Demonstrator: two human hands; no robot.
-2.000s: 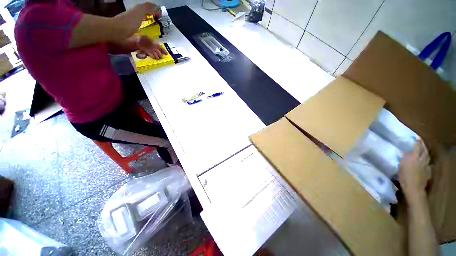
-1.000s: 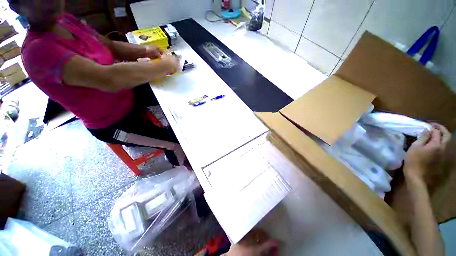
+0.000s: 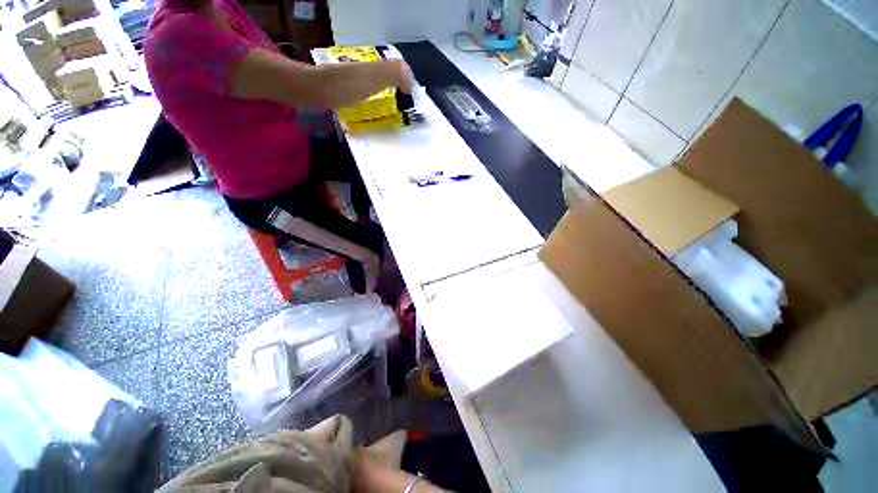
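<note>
The large open brown carton stands at the right with its flaps up. White wrapped items lie inside it. A bare wrist with a thin bracelet, apparently my left hand, is at the bottom edge beside beige cloth; its fingers cannot be made out. My right hand is out of the picture. A block of white printed sheets lies on the table left of the carton.
A coworker in a pink top handles yellow and black boxes at the table's far end. Pens and a clear packet lie on the table. A clear bag of trays is on the floor. A black object is below the carton.
My right hand has left the carton and the picture. The wrapped item it held there no longer shows in a hand. The wrist and beige cloth have appeared at the bottom. The view has shifted left.
</note>
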